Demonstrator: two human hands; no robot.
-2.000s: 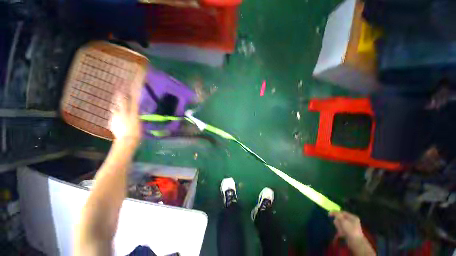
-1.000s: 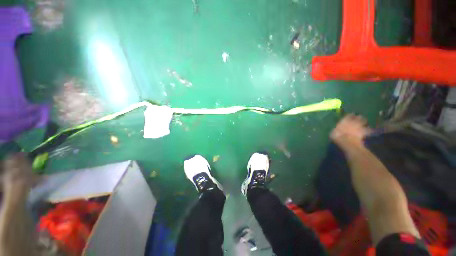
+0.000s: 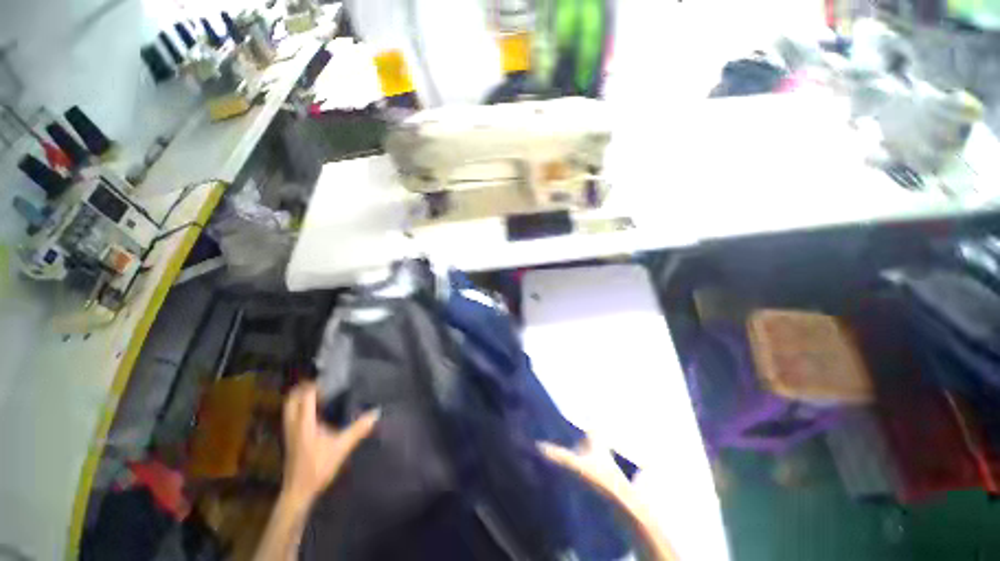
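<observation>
A large heap of black and navy cloth [image 3: 422,438] hangs in front of me over the left part of the white side board [image 3: 603,340]. My left hand [image 3: 324,444] is at the heap's left edge, thumb on the cloth and fingers spread; its grip is unclear. My right hand [image 3: 581,466] lies along the navy cloth on the right side, blurred, and its fingertips are hard to make out. No green strip shows in my hands.
A cream sewing machine [image 3: 504,148] stands on the white table [image 3: 713,208] ahead. A yellow-edged table [image 3: 132,351] with a machine [image 3: 99,236] is at left. A woven-top seat [image 3: 811,356] and purple stool [image 3: 757,422] are at right above green floor.
The view has swung up from the floor, feet and red stool to the machine tables. The yellow-green strip is out of my hands, which are now at the dark cloth heap.
</observation>
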